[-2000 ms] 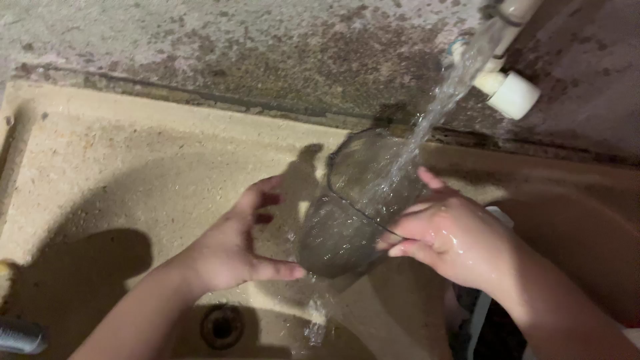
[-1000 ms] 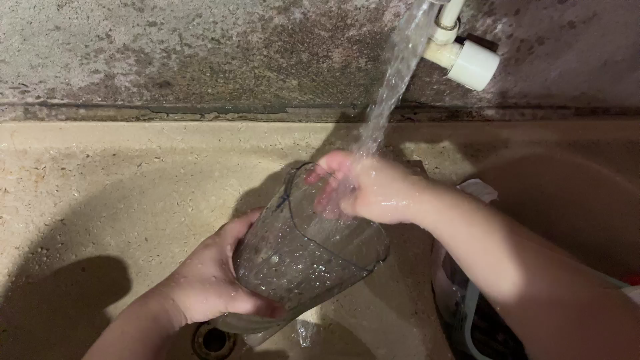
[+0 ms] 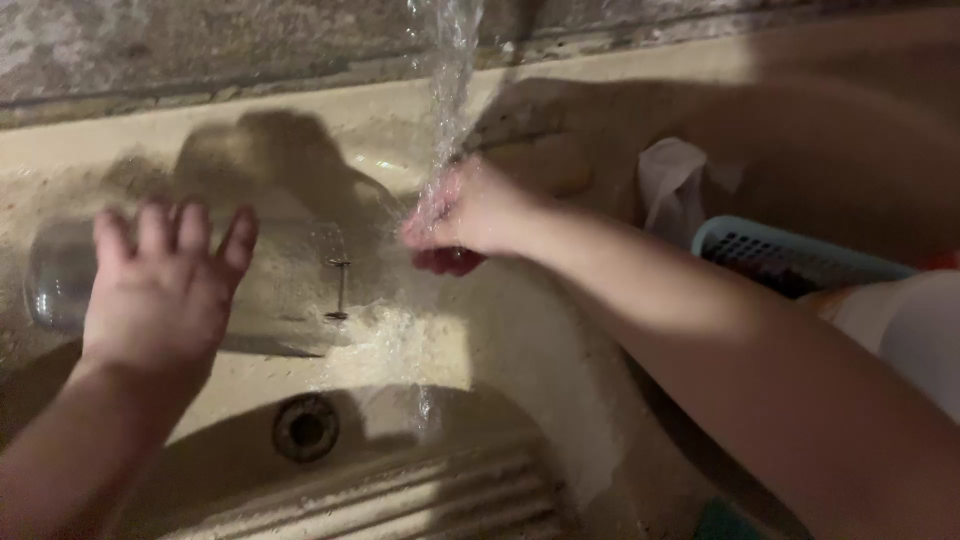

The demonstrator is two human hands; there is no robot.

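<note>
A clear cylindrical container (image 3: pixel 289 300) lies on its side in the beige sink basin (image 3: pixel 517 352), its dark-marked end toward the right. My left hand (image 3: pixel 169 277) rests on top of it with the fingers spread. To the right, my right hand (image 3: pixel 457 217) is under a stream of running water (image 3: pixel 450 82), fingers bent; whether anything is inside them cannot be told. Water splashes down on the basin just beyond the container's right end. The tap itself is out of view.
A round drain (image 3: pixel 306 427) lies below the container, with moulded ridges (image 3: pixel 420 499) near the bottom edge. At the right are a light blue perforated plastic basket (image 3: pixel 795 251), a crumpled whitish thing (image 3: pixel 671 184) and a pale rounded object (image 3: pixel 919 330). A stained wall (image 3: pixel 187 45) runs behind the sink.
The container was tilted in my left hand with my right hand at its mouth; now it lies on its side in the basin, under my left hand. My right hand is apart from it, in the water.
</note>
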